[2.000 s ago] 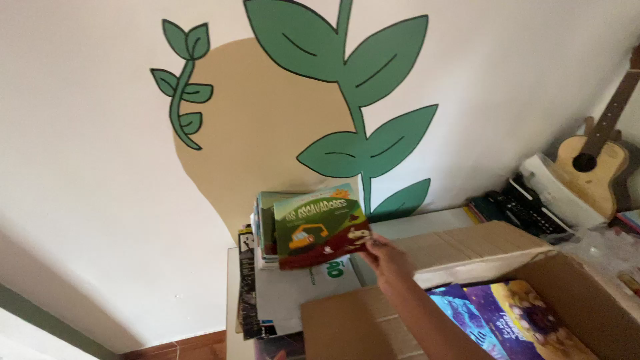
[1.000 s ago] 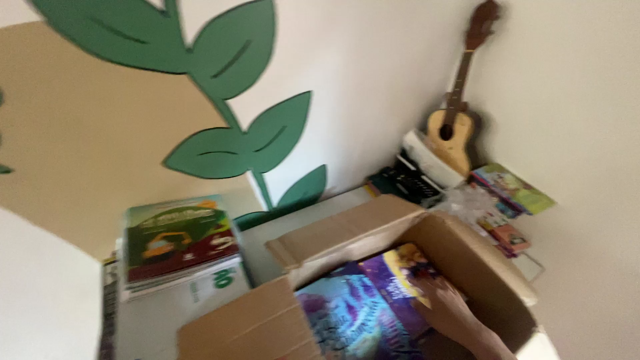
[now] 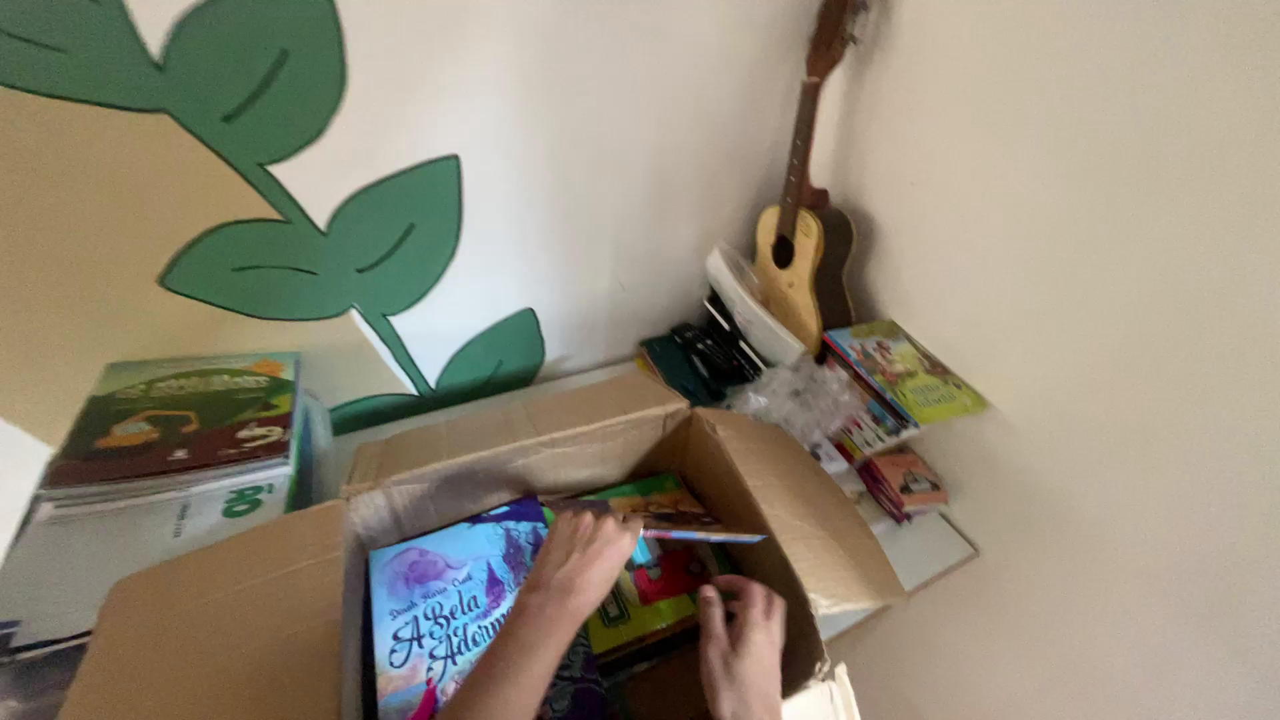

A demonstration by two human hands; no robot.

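An open cardboard box [image 3: 800,500] holds several children's picture books. Inside, on its left side, lies a blue and purple book [image 3: 430,590]. My left hand [image 3: 590,550] grips a thin picture book [image 3: 700,537], seen nearly edge-on, above the box's contents. Beneath it shows a green and yellow book [image 3: 640,620] with a red figure on the cover. At the right inside of the box is my right hand [image 3: 742,635], its fingers curled beside that green and yellow book; whether it touches the book is unclear.
A stack of books [image 3: 180,420] stands left of the box, whose flap [image 3: 230,610] spreads toward it. Behind and right are a small guitar [image 3: 800,260], a white container [image 3: 750,300], clear plastic wrapping [image 3: 800,400] and more books [image 3: 910,370].
The purple book with the yellow picture no longer lies face up on the box's right side; a green and yellow book shows there. Both hands are now in view at the box. The view has shifted right.
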